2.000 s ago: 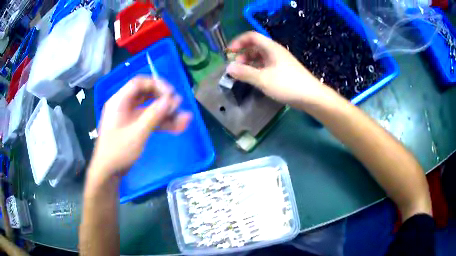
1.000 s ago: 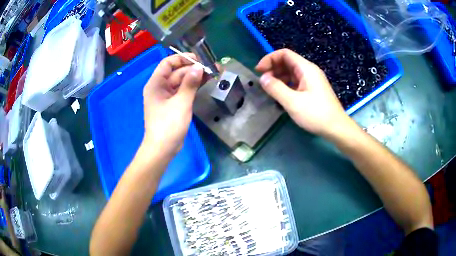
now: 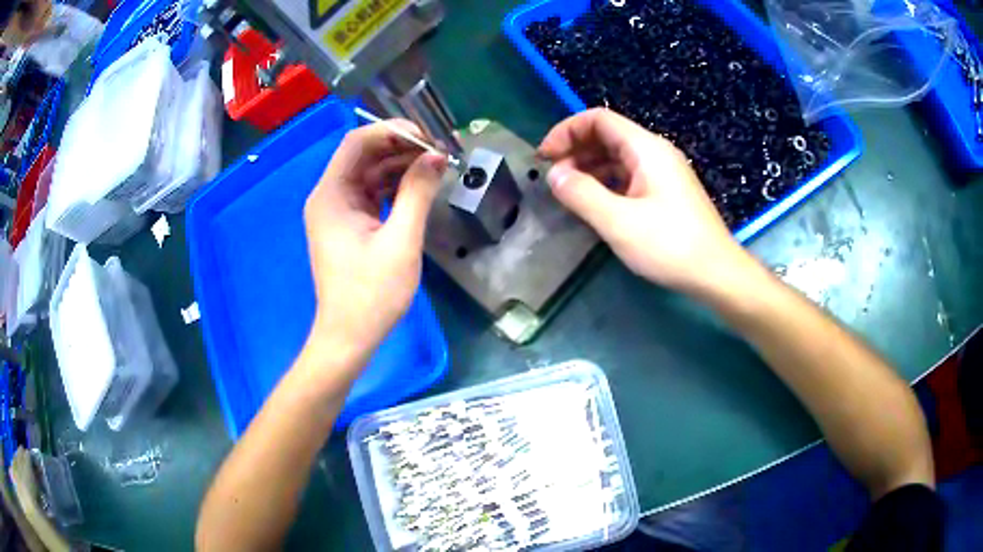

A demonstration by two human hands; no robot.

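Observation:
My left hand [image 3: 372, 216] pinches a thin whitish pin [image 3: 401, 132] just left of the fixture block, its lower end near the block's top. The steel fixture block [image 3: 484, 196] stands on the press base plate [image 3: 528, 253], with a dark ring or hole in its top face. The press ram [image 3: 431, 112] is tilted in view just behind the block. My right hand [image 3: 636, 199] is right of the block, thumb and fingertips close together; whether it holds something small cannot be told. The clear plastic box [image 3: 631, 485] in front holds many pins.
A blue tray [image 3: 313, 291] lies left of the press. A blue tray of black rings [image 3: 690, 97] and a crumpled clear bag [image 3: 862, 65] are at the right. A red bin [image 3: 282, 99] is behind. White boxes [image 3: 113, 135] are stacked at the left. A person's arm shows at bottom left.
Both hands have come to the sides of the block, the left bringing the pin and the right drawing back from the block. The press head has come further into view.

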